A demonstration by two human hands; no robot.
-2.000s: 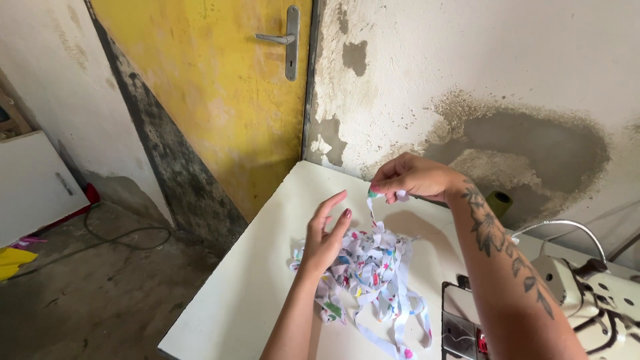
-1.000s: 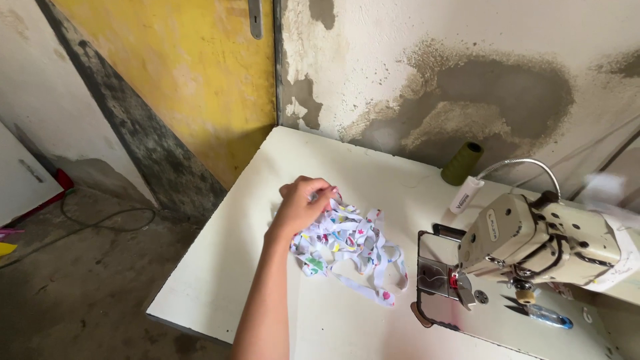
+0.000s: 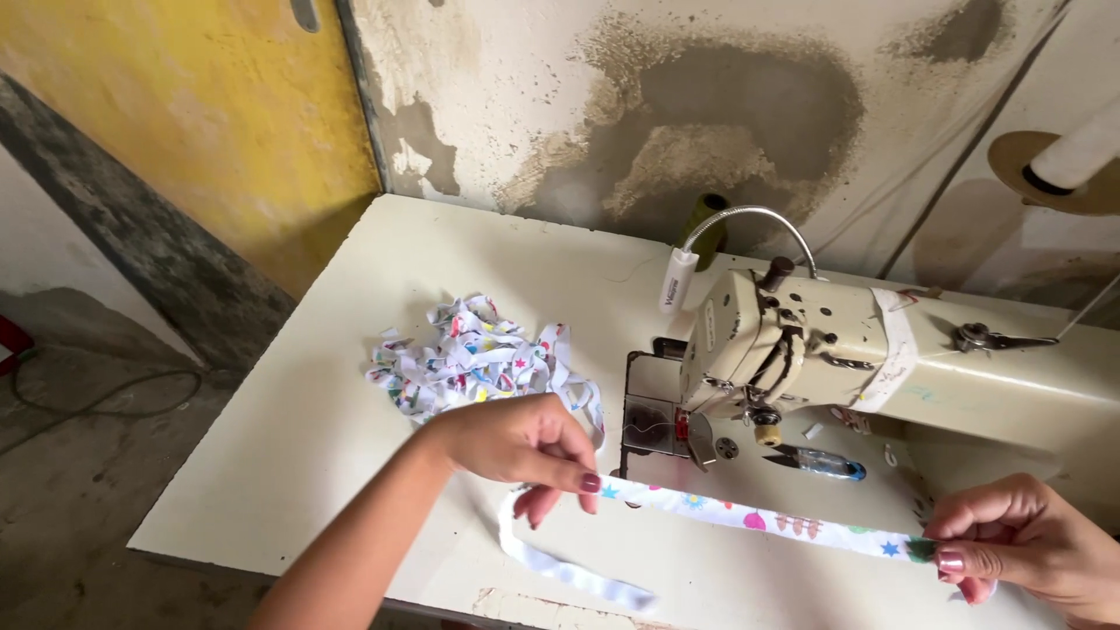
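Between my two hands a printed white fabric strip [image 3: 752, 516] is stretched out in front of the sewing machine [image 3: 787, 341]. My left hand [image 3: 534, 455] pinches it between thumb and fingers, and a loose tail of the strip hangs below onto the table. At the right edge my right hand [image 3: 1006, 547] pinches the strip near its other end. A tangled heap of similar printed strips [image 3: 481, 359] lies on the white table [image 3: 289, 437], beyond my left hand and left of the machine's needle area.
Thread snips [image 3: 818, 462] lie under the machine arm. A flexible-neck lamp [image 3: 678, 280] and a green thread cone [image 3: 707, 229] stand behind the machine head. The stained wall [image 3: 525, 96] borders the table's back, beside a yellow door [image 3: 201, 105]. A cable lies on the floor at left.
My left hand has moved from the heap toward the table's front. My right hand, out of view one second ago, is back at the right, and the strip is now stretched between both hands.
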